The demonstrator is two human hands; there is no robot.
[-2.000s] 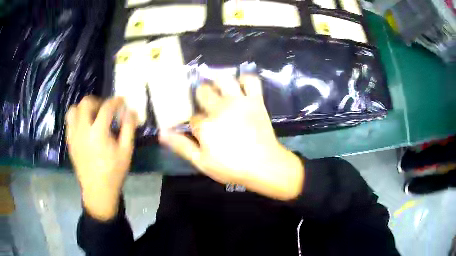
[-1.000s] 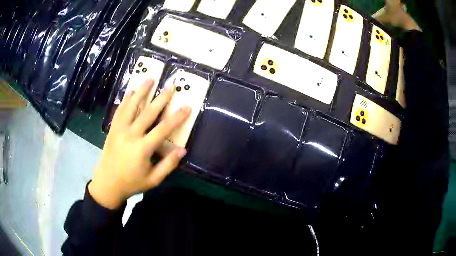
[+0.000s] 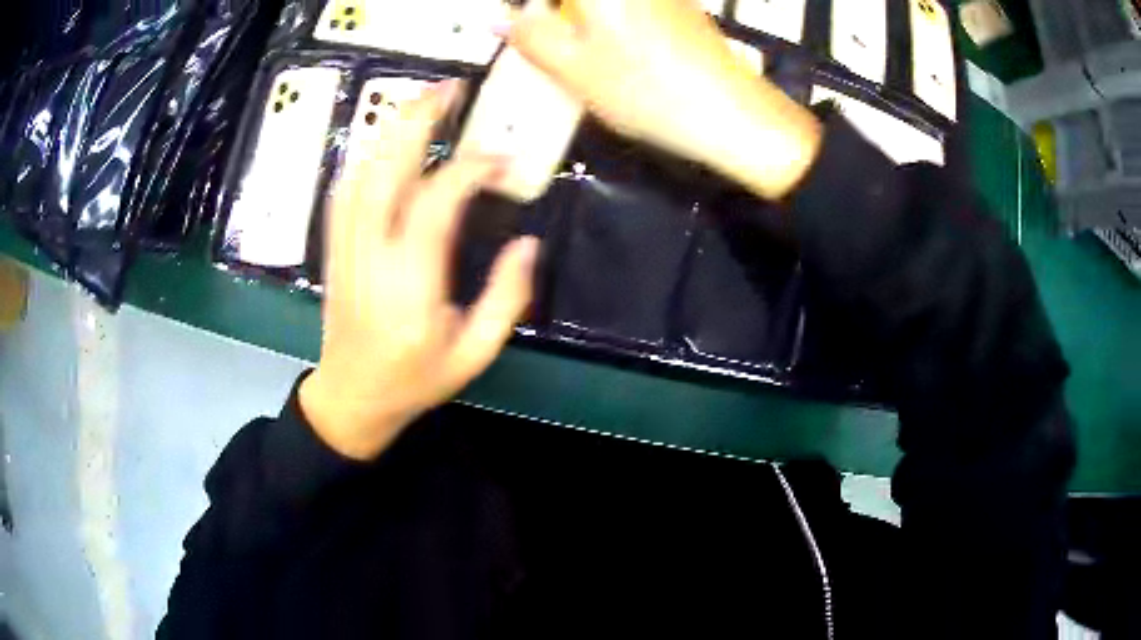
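The black blister tray [image 3: 619, 269] lies in front of me, with cream phone back covers in many pockets. One cover [image 3: 288, 169] fills the front row's leftmost pocket. The cover beside it is partly hidden by my left hand [image 3: 407, 263], whose fingers are spread and blurred. My right hand [image 3: 626, 56] holds another cover [image 3: 519, 125] by its far end, tilted over the third front pocket. Its near end is close to my left fingertips. Dark pockets without covers show right of it, partly hidden by my right sleeve.
Shiny black trays [image 3: 106, 138] lie heaped at the left. The green bench top [image 3: 601, 431] shows along the front edge and at the right. Grey equipment [image 3: 1089, 138] and a small pale piece [image 3: 985, 20] are at the upper right.
My right hand has come from the far right to above the front row, now with a cover in it. My left hand has shifted right, uncovering the leftmost cover. The view has turned.
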